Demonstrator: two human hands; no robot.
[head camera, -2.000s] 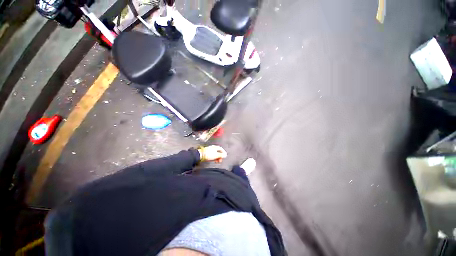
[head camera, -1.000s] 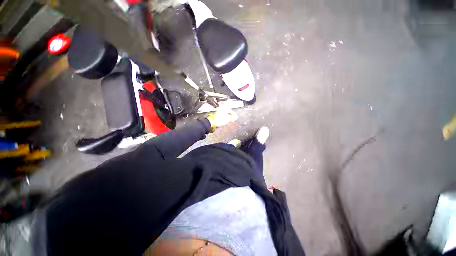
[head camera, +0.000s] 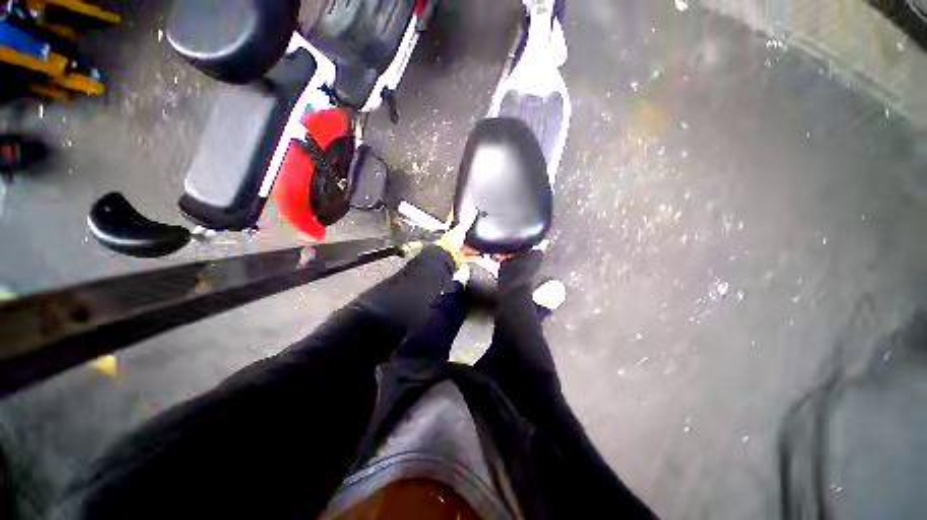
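A white electric scooter with a black padded seat stands in front of me. My left hand, with yellow at the wrist, is at the seat's rear left edge, its fingers closed on the scooter there. My right hand is at the seat's rear right edge; only a small pale part shows, and its fingers cannot be made out. A long dark rusty-looking bar runs from the left edge to near my left hand.
A second scooter with a red fender and black seats stands left of the white one. My shoe is on the grey pavement behind the scooter. Yellow and blue objects are at the upper left. A pale kerb-like strip crosses the upper right.
The view has shifted. My left hand has come to the white scooter's seat, and my right arm now reaches to it too. The dark bar has come into view at left.
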